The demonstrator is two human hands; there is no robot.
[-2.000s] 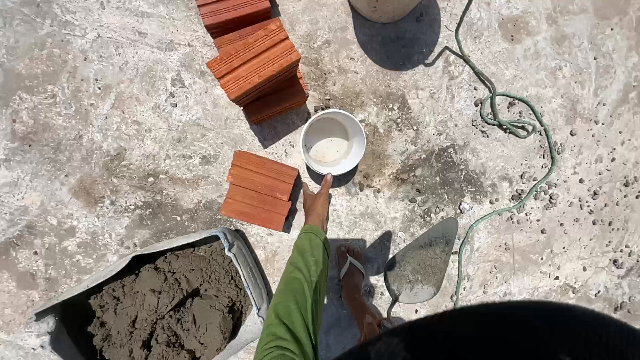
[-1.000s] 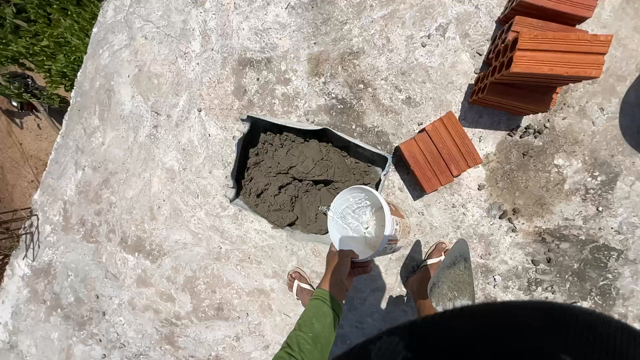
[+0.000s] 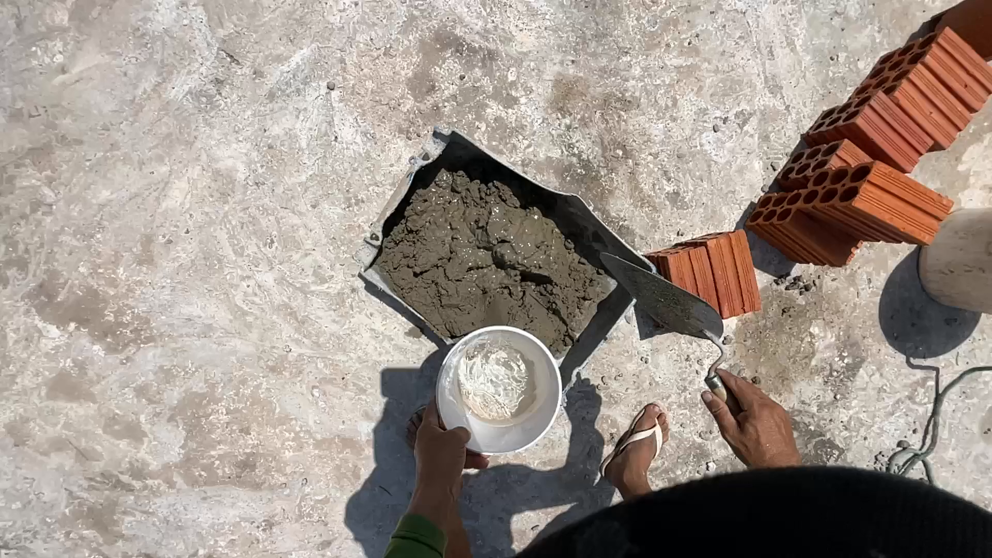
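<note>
My left hand [image 3: 440, 457] grips the rim and side of a white plastic bucket [image 3: 546, 387] with a little water in the bottom. The bucket is over the near edge of a grey tub [image 3: 577, 221] that holds wet mortar [image 3: 488, 256]. In my right hand [image 3: 756, 426] is the handle of a mason's trowel [image 3: 663, 298]; its blade reaches left over the tub's right corner and has a thin grey film on it.
Hollow red clay bricks [image 3: 728, 271] lie just right of the tub. More bricks [image 3: 868, 201] are stacked at the upper right. A pale round container [image 3: 957, 260] and a green hose [image 3: 934, 426] are at the right edge. My sandalled foot [image 3: 639, 446] is on the concrete between my hands.
The view has swung widely. Two seconds ago the bucket stood on the ground with my left hand reaching to it; now that hand holds it by the tub. My right hand has come into view with the trowel.
</note>
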